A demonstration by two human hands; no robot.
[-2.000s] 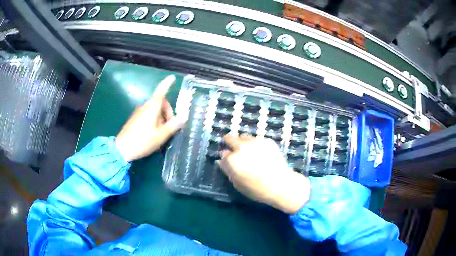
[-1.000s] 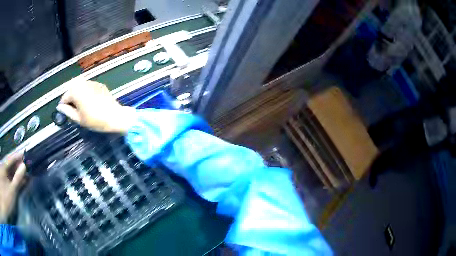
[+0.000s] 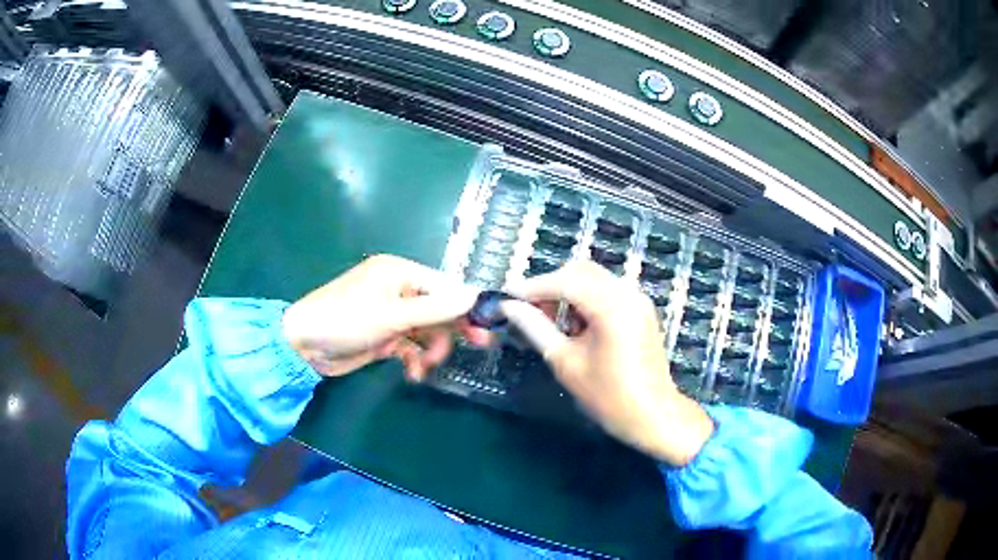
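Observation:
A round unit [image 3: 489,311], dark on the side that shows, is held between the fingertips of both my hands above the tray. My left hand [image 3: 378,314] grips its left side and my right hand [image 3: 615,348] its right side. A second dark piece seems to show inside my right fingers, but I cannot tell it clearly. The clear blister tray [image 3: 500,224] lies under my hands on the green mat. Its right columns show rows of dark units; the visible part of its leftmost column looks clear. My hands hide part of the left columns.
The green conveyor belt [image 3: 607,63] with spaced discs runs behind the bench. A blue parts bin [image 3: 850,348] with whitish bits stands at the tray's right end. A stack of clear trays [image 3: 93,164] stands at the left. A grey post [image 3: 219,66] rises at the back left.
The view swung right and back. My right hand came from the conveyor with a dark unit to above the tray. My left hand moved from the tray's edge to meet it, and both now hold a unit.

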